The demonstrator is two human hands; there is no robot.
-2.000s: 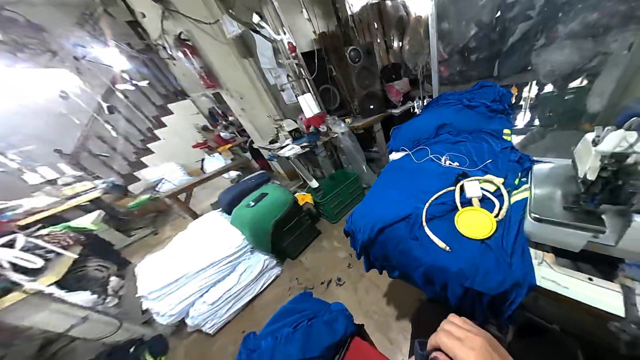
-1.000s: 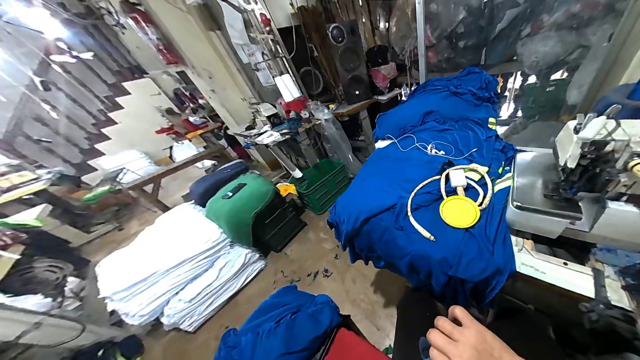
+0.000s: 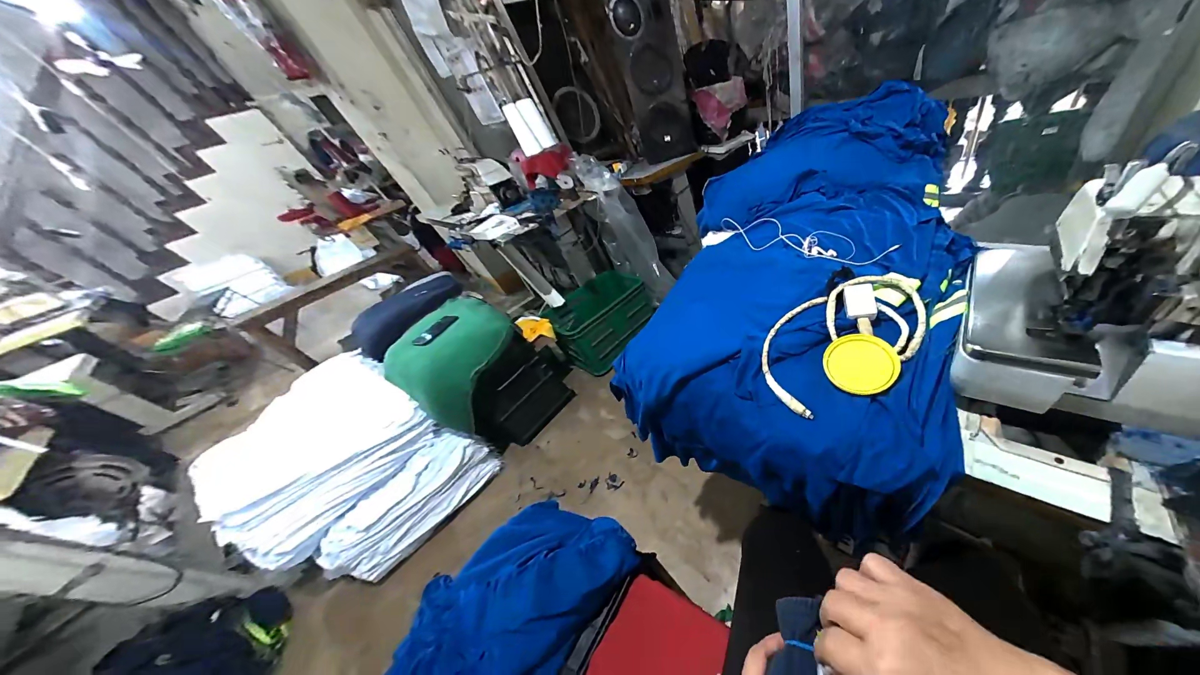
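At the bottom right, my right hand (image 3: 895, 614) is closed on a small folded piece of dark blue cloth (image 3: 797, 623) with a bright blue strand across it. Part of my left hand (image 3: 762, 654) shows at the bottom edge, its fingers against the cloth's left side; the rest is out of view. Beyond my hands lies a large heap of blue garments (image 3: 750, 347) with reflective strips. On the heap rest a coiled fabric-covered cable (image 3: 771, 352), a yellow round disc (image 3: 861, 364), a white adapter (image 3: 859, 301) and thin white earphones (image 3: 820, 246).
An industrial sewing machine (image 3: 1092, 234) stands at right. On the left are stacked white fabric (image 3: 309, 441), a green-covered padded item (image 3: 445, 361) and a green crate (image 3: 605, 323). Near my hands are another blue garment bundle (image 3: 525, 591) and a red surface (image 3: 656, 633).
My right hand has come further into view, and the dark blue cloth with fingers at its left side now shows. The view has shifted somewhat to the right.
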